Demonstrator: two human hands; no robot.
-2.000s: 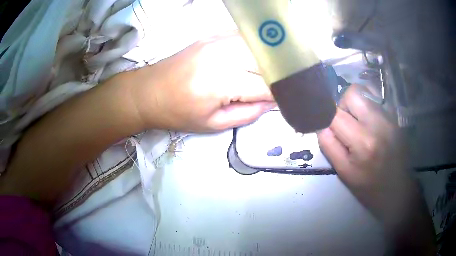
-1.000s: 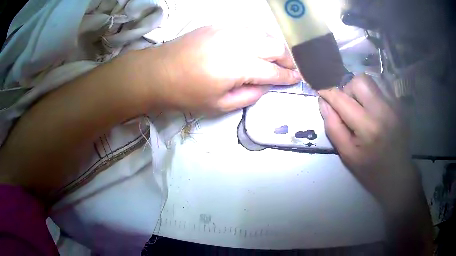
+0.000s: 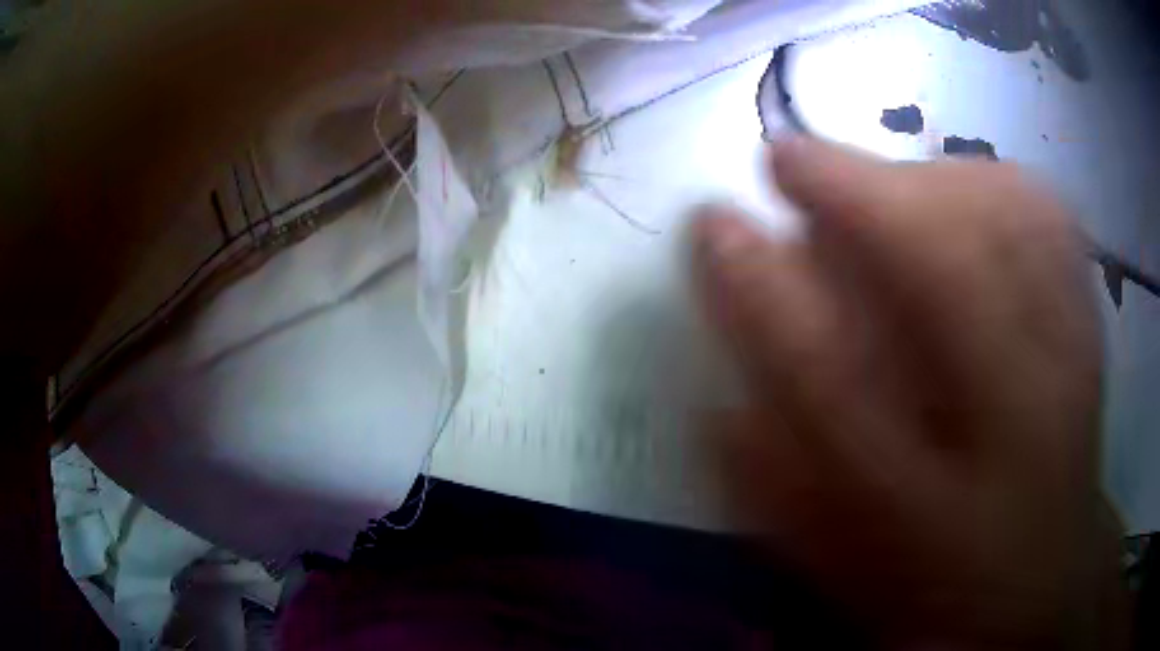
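The white garment (image 3: 305, 382) lies across the left and top, with dark double stitch lines, a frayed seam end and a loose white strip with thin threads. My right hand (image 3: 903, 343) is large and blurred over the white table, right of the garment. Its fingers are bent and somewhat apart, and no thing shows in it. A blurred brown shape, my left hand or forearm (image 3: 153, 127), covers the upper left above the garment. Its fingers cannot be made out, so its hold cannot be told.
The white table (image 3: 560, 369) has ruler marks near its front edge. A rounded plate (image 3: 840, 95) with dark spots lies beyond my right hand. Dark and purple clothing (image 3: 534, 591) is below the table edge. Pale cloth pieces (image 3: 146, 560) lie at the lower left.
My right hand has left the machine area and come nearer over the table. The view has shifted down and closer; the lamp is out of view and my left fingers no longer show.
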